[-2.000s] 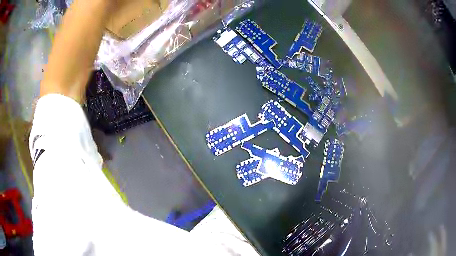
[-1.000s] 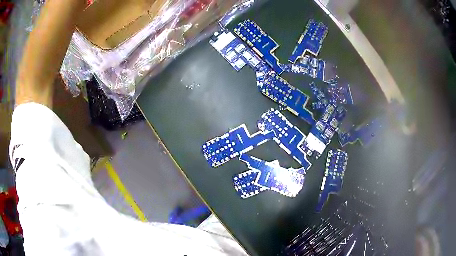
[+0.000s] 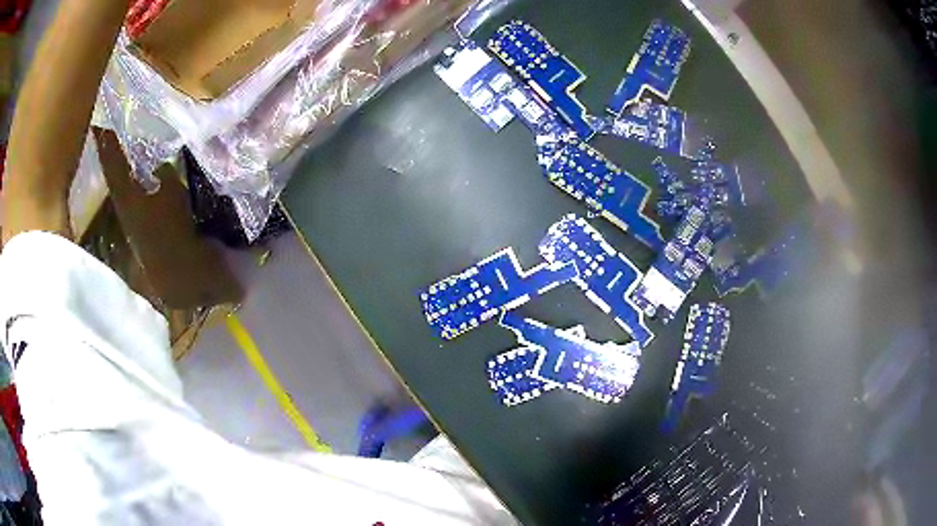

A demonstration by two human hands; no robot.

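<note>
Several blue circuit boards (image 3: 601, 185) lie loose on the dark green bench (image 3: 380, 226), some overlapping. One board (image 3: 467, 298) lies nearest the bench's left edge, and glare whitens part of another board (image 3: 586, 368) beside it. A single board (image 3: 701, 360) lies apart to the right. Glossy black grid film (image 3: 688, 478) lies at the bottom right. My left forearm and white sleeve run up the left side; the left hand is cut off by the top edge. My right hand is not in view.
A brown carton (image 3: 231, 46) with crinkled clear liner (image 3: 205, 149) stands at the bench's upper left, with pink-red wrap showing. Below are a dark mesh item (image 3: 221, 205), a brown cardboard piece (image 3: 154, 231) and a yellow floor line (image 3: 272, 385). A pale strip (image 3: 776, 103) curves along the upper right.
My left forearm has moved further left, showing more of the carton and the cardboard below it. The view has shifted slightly. The boards keep their arrangement.
</note>
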